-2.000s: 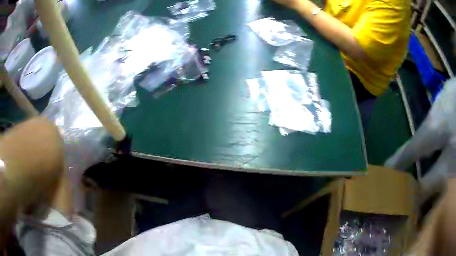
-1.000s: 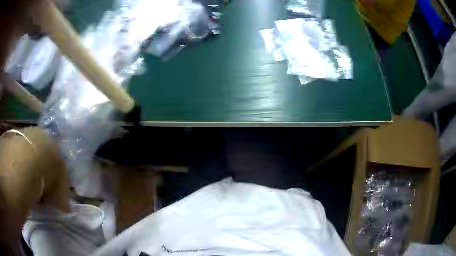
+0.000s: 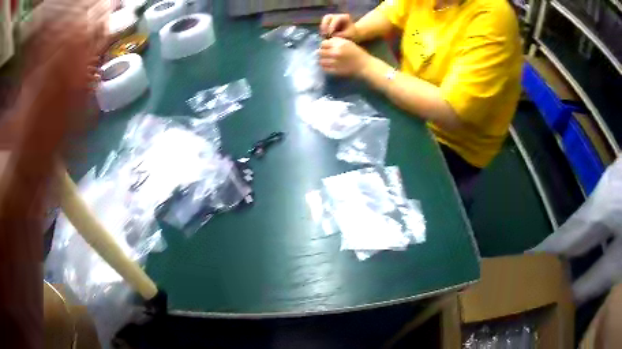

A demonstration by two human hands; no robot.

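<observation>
A raised, blurred hand, which looks like my left hand (image 3: 65,51), is at the upper left; its fingers and anything in them cannot be made out. My right hand is out of the picture; only blurred skin shows at the lower right edge. A flat pile of clear bags (image 3: 368,208) lies on the dark green table (image 3: 273,272) near its front right. A large crumpled clear bag heap (image 3: 167,157) lies at left, with dark items along its right side. A short black cable (image 3: 266,144) lies beside it.
A cream padded tube (image 3: 102,235) crosses the left front. White rolls (image 3: 187,37) stand at the back left. A person in a yellow shirt (image 3: 464,61) holds something small at the table's right side. An open cardboard box (image 3: 511,290) with clear bags is below the right corner.
The view has tilted up, bringing the white rolls and the other person's hands into sight. The blurred hand now shows raised at the upper left. The bag piles keep their places on the table.
</observation>
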